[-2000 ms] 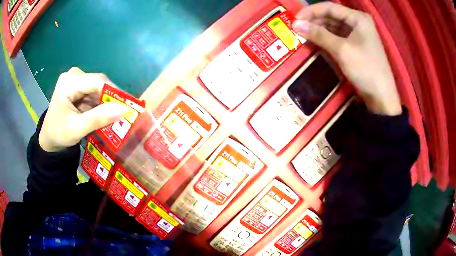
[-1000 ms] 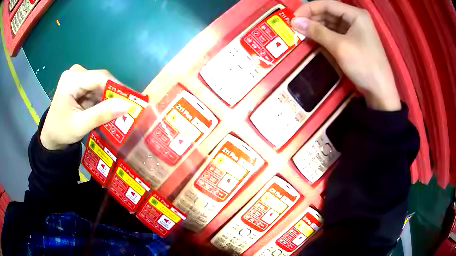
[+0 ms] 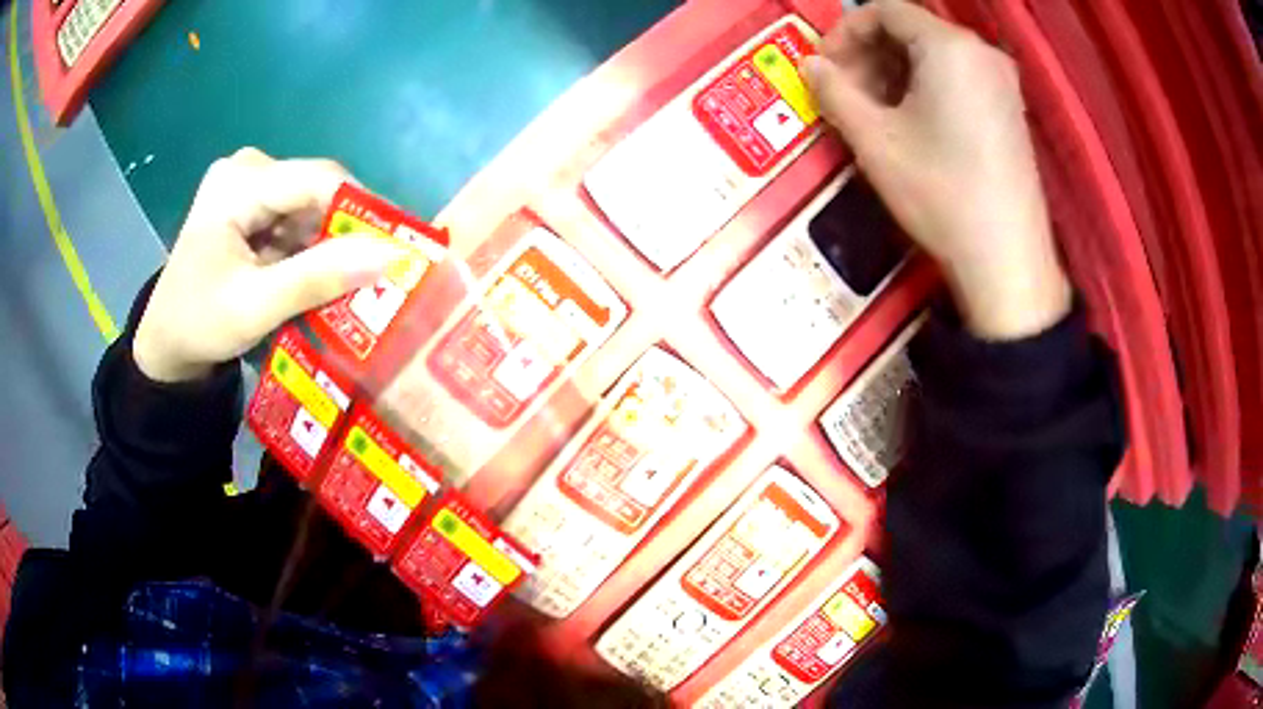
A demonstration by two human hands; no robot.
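My left hand (image 3: 256, 270) pinches a glossy, see-through label sheet (image 3: 377, 478) with several red-yellow labels, between thumb and fingers. The sheet hangs over the left part of a red phone tray (image 3: 610, 104). My right hand (image 3: 949, 153) is at the top of the tray, fingertips at the right edge of a red label (image 3: 755, 104) on the screen of the top keypad phone (image 3: 658, 194). Whether the fingertips grip it is hidden. The phone beside it (image 3: 783, 305) has a bare dark screen, partly under my right hand. Several phones in the nearer row have red labels.
Stacked red trays (image 3: 1129, 263) stand along the right side. Part of another tray with phones (image 3: 104, 63) shows at the upper left on the green bench top (image 3: 291, 83). A grey floor with a yellow line (image 3: 56, 229) is at the left.
The label over the top phone's screen now lies flatter and straighter. My right hand has shifted slightly and covers more of the neighbouring phone. My left hand and the sheet have moved slightly up and right.
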